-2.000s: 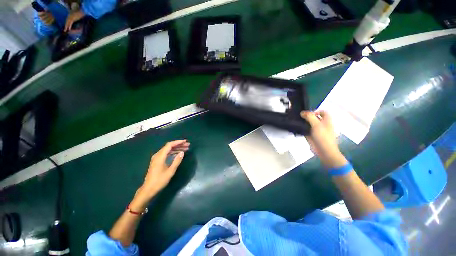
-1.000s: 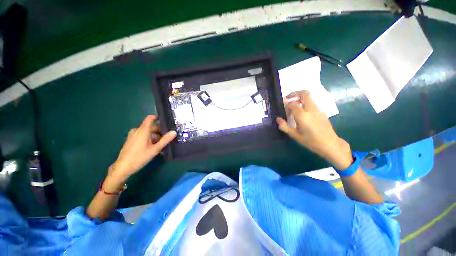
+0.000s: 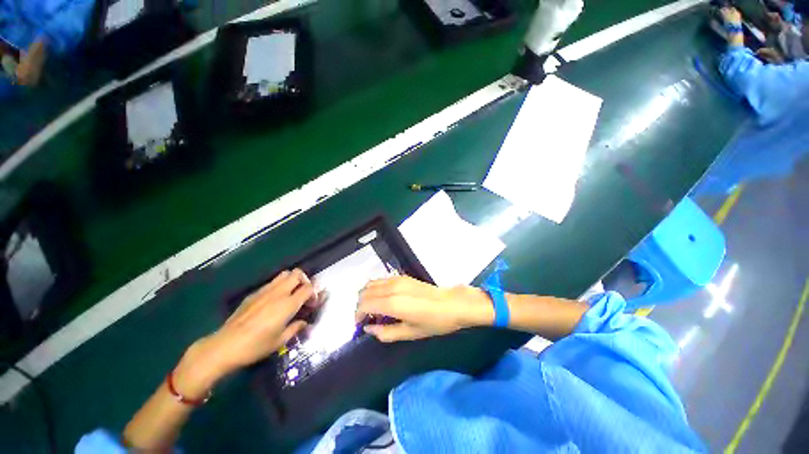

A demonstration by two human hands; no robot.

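An open tablet unit (image 3: pixel 341 313) lies in a black foam tray (image 3: pixel 385 232) on the green bench in front of me. Its large silver-white battery is bright with glare, and the board is at its lower left end. My left hand (image 3: pixel 266 321) is over the left part of the tablet, fingers bent down onto it. My right hand (image 3: pixel 404 307) is over the right part, fingertips on the battery. The fingertips of both hands are close together. Whether they pinch a small part or cable cannot be seen.
A white sheet (image 3: pixel 448 239) lies right of the tray, with slim dark tweezers (image 3: pixel 445 187) beyond it. A folded white sheet (image 3: pixel 548 146) is farther right. Beyond the white edge, a green conveyor (image 3: pixel 355 97) carries similar trays. Other workers' hands and blue sleeves show at both upper corners.
The tray came off the conveyor onto the bench. Both hands have moved from the tray's ends inward onto the tablet. The view has turned, so the tray now looks tilted.
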